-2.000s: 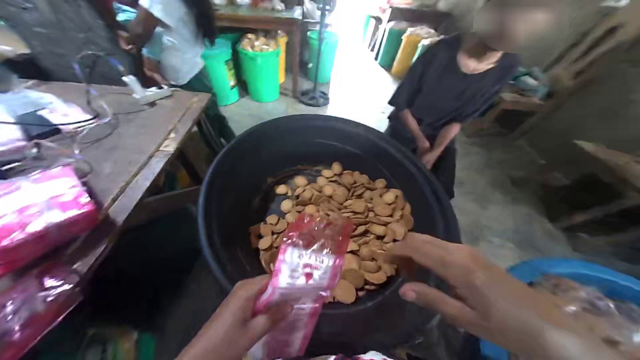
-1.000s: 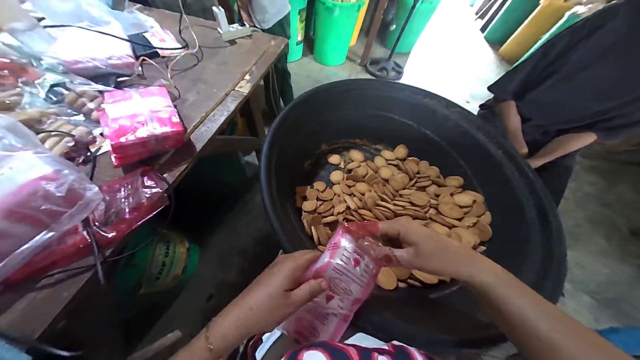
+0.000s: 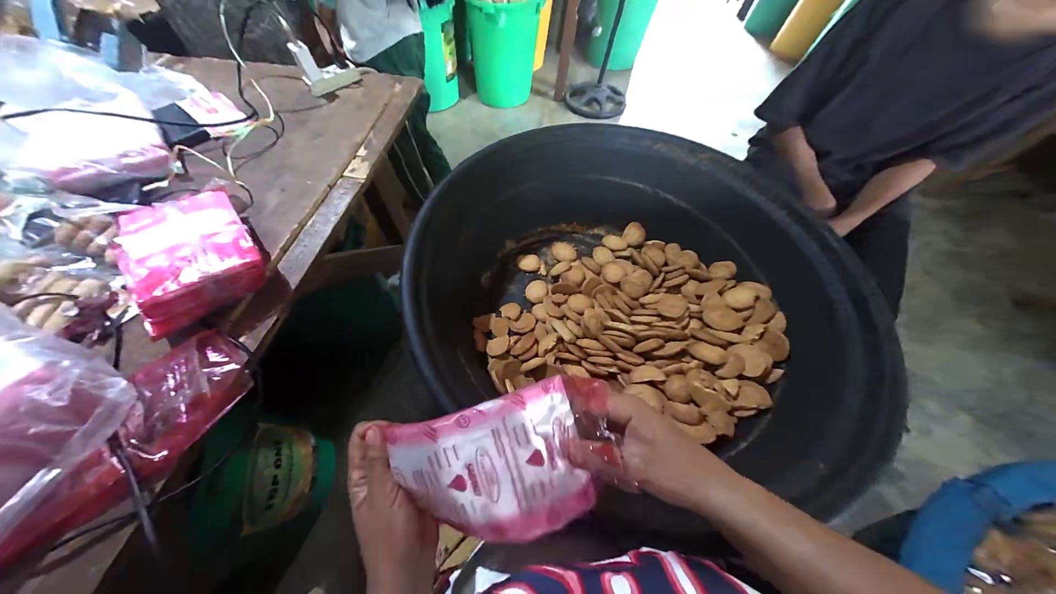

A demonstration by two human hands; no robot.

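A pink and white printed plastic pouch [image 3: 495, 462] lies level between my hands, just over the near rim of a large black tub [image 3: 445, 223]. My left hand [image 3: 388, 495] grips its left end, thumb on top. At the right end, my right hand [image 3: 635, 445] is closed around the reddish clear plastic; some fingertips are hidden behind it. Round flat brown cookies [image 3: 652, 313] are heaped in the tub, just beyond my right hand. The pouch looks puffed out, but its contents cannot be seen.
At left, a wooden table [image 3: 330, 157] carries a stack of pink pouches [image 3: 190, 256], plastic bags and tangled cords. A person in dark clothes [image 3: 891, 107] stands beyond the tub at right. A blue-rimmed container [image 3: 949, 520] is at lower right, green bins [image 3: 499, 58] at the back.
My right hand was open over the cookies two seconds ago and is now on the pouch. The pouch has turned from upright to lying nearly level. The view has shifted toward the table.
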